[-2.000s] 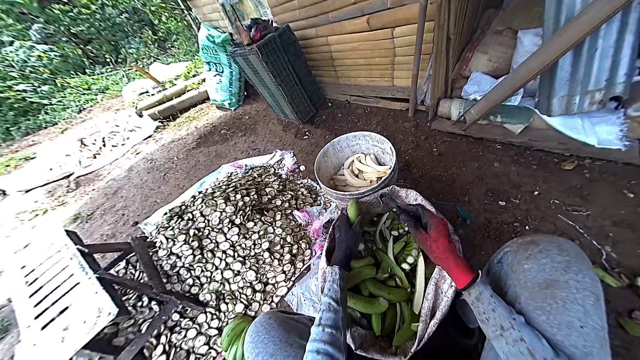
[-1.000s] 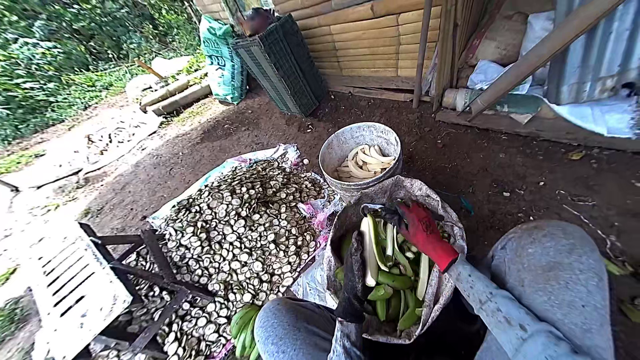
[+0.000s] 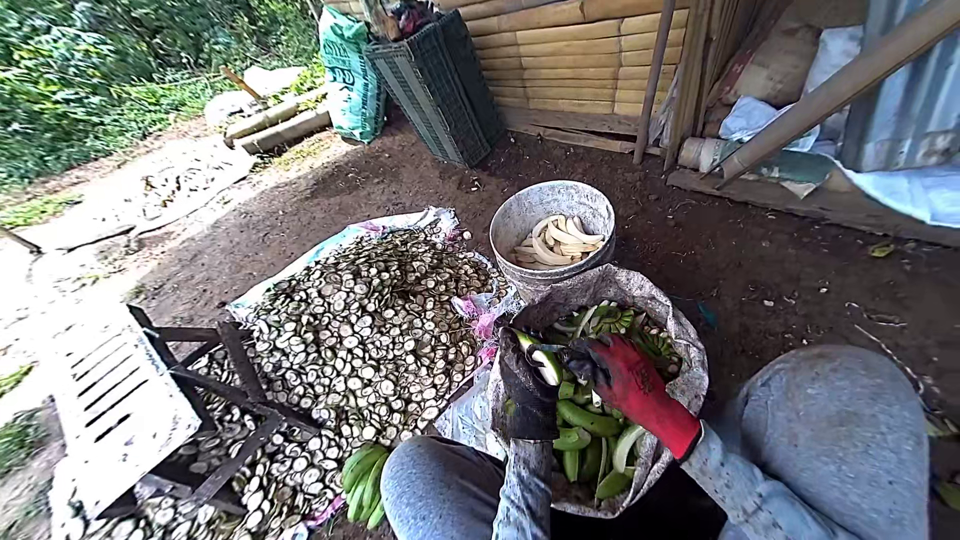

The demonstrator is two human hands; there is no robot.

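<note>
My left hand (image 3: 525, 397), in a dark glove, holds a partly peeled green banana (image 3: 541, 361) over an open woven sack (image 3: 686, 337). My right hand (image 3: 622, 379), in a red and black glove, grips a small blade-like tool (image 3: 551, 347) against the banana; its handle is hidden by the fingers. Green bananas (image 3: 589, 420) and pieces of peel lie in the sack below both hands. Just behind the sack stands a dirty white bucket (image 3: 551, 196) holding peeled bananas (image 3: 559, 241).
Many sliced rounds (image 3: 360, 330) cover a sheet at the left. A slatted chair (image 3: 112, 397) stands beside them. Green bananas (image 3: 365, 480) lie by my left knee. Farther back are a dark crate (image 3: 442, 90), a green sack (image 3: 351, 82) and a bamboo wall (image 3: 570, 60).
My left hand has risen from inside the sack and now holds up a partly peeled banana. My right hand has moved down, with its tool against that banana.
</note>
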